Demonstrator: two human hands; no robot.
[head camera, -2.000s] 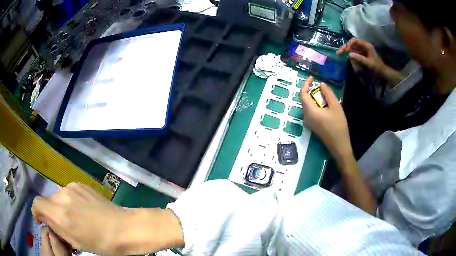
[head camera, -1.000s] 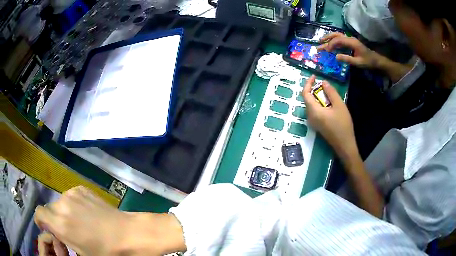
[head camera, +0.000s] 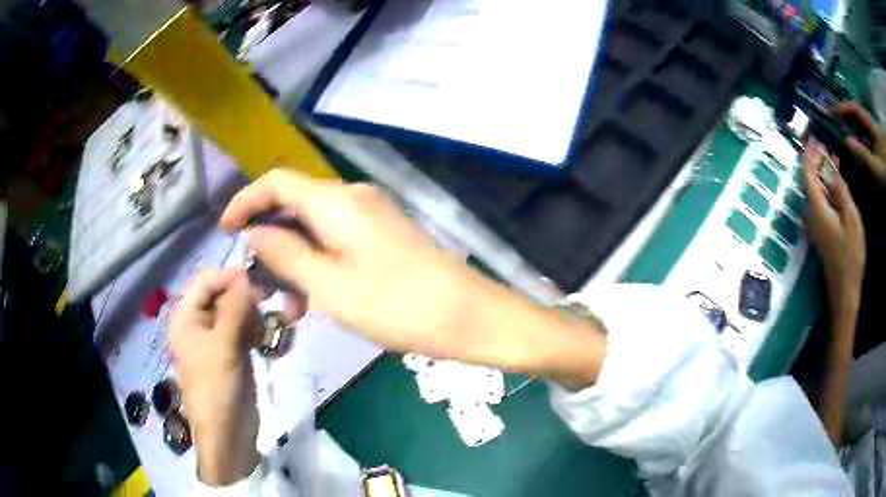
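My right hand (head camera: 340, 262) reaches in from the right, its fingers curled just above my left hand (head camera: 219, 359). A small dark watch part (head camera: 264, 276) shows between the two hands, at my left fingertips. It is blurred, and my right fingertips are partly hidden. A round metallic watch piece (head camera: 276, 336) shows beside my left fingers; whether it is held or lies on the paper is unclear. Several dark watch cases (head camera: 176, 432) lie on the white paper at lower left. A watch case with a yellow centre (head camera: 385, 482) is at the bottom edge.
White irregular pieces (head camera: 473, 415) lie on the green mat. A white parts tray (head camera: 87, 223) is left, beside a yellow bracket (head camera: 223, 107). A blue-framed holder (head camera: 466, 73) rests on black foam (head camera: 554, 214). Right: a gasket sheet (head camera: 714, 243) and another person's hands (head camera: 835, 209).
The view has swung left and down, so the bench things appear farther right. Both my hands are now fully in view, with the white paper and dark cases below them.
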